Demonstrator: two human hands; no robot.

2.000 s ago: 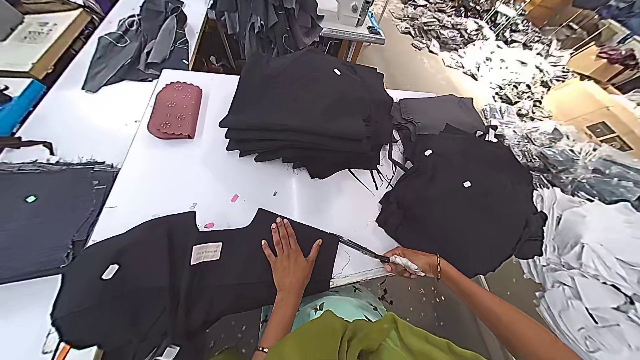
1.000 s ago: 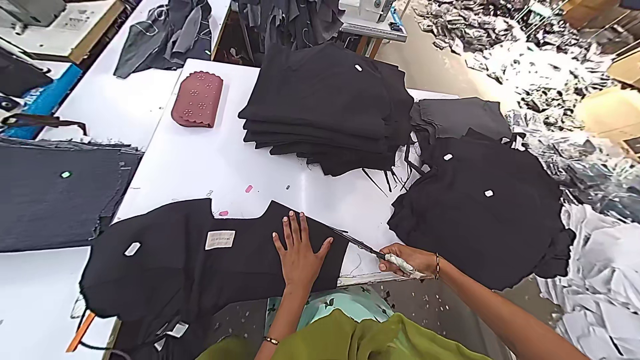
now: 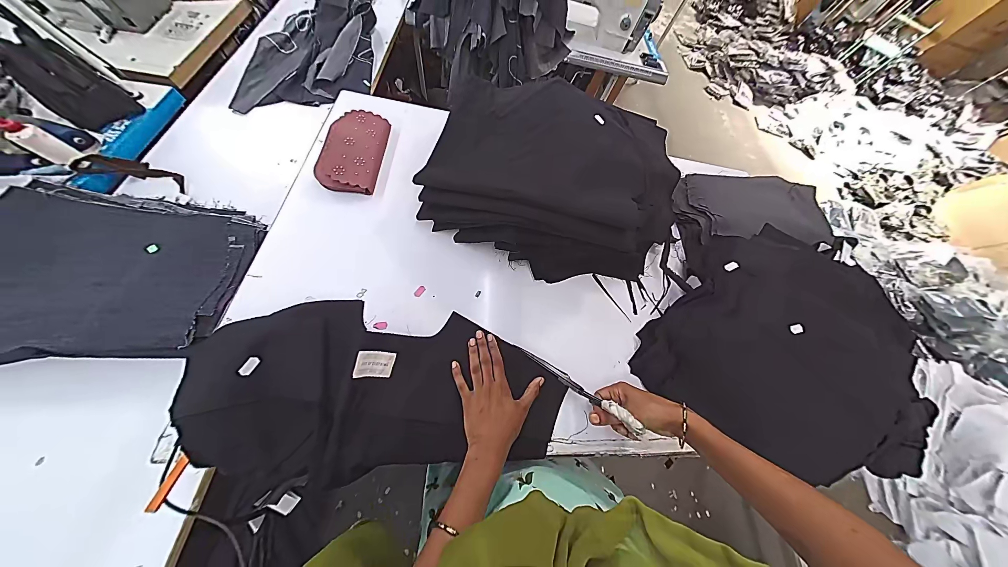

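A black garment piece [image 3: 409,402] lies across the white table's near edge, with a light label [image 3: 375,365] sewn or laid on it and a small white sticker [image 3: 249,366] to the left. My left hand [image 3: 492,386] rests flat on its right part, fingers spread, holding nothing. In my right hand [image 3: 642,409] are scissors [image 3: 579,388] with white wrapping round the handle. Their blades lie along the garment's upper right edge and look nearly closed; whether fabric is between them I cannot tell.
A stack of black fabric [image 3: 543,173] stands behind, and a black pile [image 3: 780,354] lies at the right. A dark red scalloped case [image 3: 353,152] sits on the white table [image 3: 291,260]. Dark layered cloth [image 3: 110,276] is at the left, an orange strip [image 3: 168,483] at the lower left, a sewing machine [image 3: 614,27] behind.
The view has shifted slightly. Both hands stay at about the same place on the garment, my left hand flat and my right hand around the scissors.
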